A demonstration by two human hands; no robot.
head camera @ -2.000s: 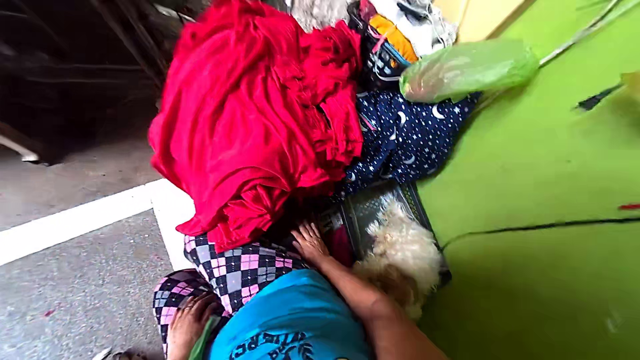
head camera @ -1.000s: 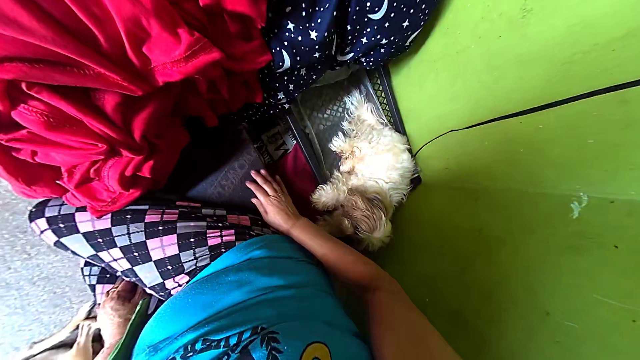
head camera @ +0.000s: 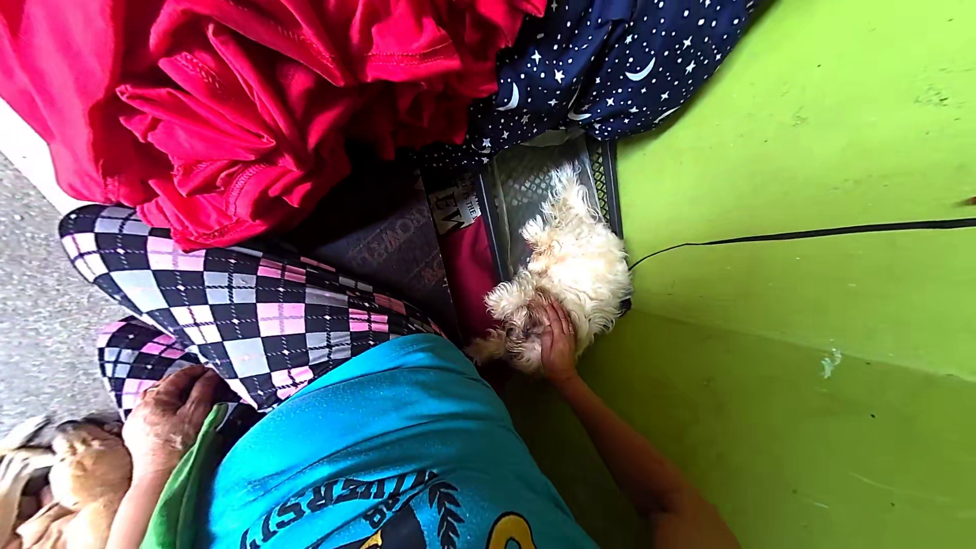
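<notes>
My right hand (head camera: 559,339) rests on the head of a small, curly-haired, cream-white dog (head camera: 591,267), with its fingers over the fur and not closed round anything. The dog lies partly on a dark plastic mesh basket (head camera: 602,171) beside the green wall. At the lower left, my left hand (head camera: 168,415) lies on the checkered trousers (head camera: 282,320), its fingers bent down. Whether something is under those fingers is hidden. A piece of green cloth (head camera: 183,480) hangs beside the left wrist.
Red cloth (head camera: 252,99) is heaped at the upper left, against navy fabric with moons and stars (head camera: 633,69). A dark printed surface (head camera: 381,244) lies between legs and basket. The green wall (head camera: 801,305) carries a black cord (head camera: 823,231). Tan-furred animals (head camera: 84,473) lie at lower left.
My right hand has moved from the dark surface beside the dog onto the dog's head. The view has moved closer to the basket and dog since the earliest frame.
</notes>
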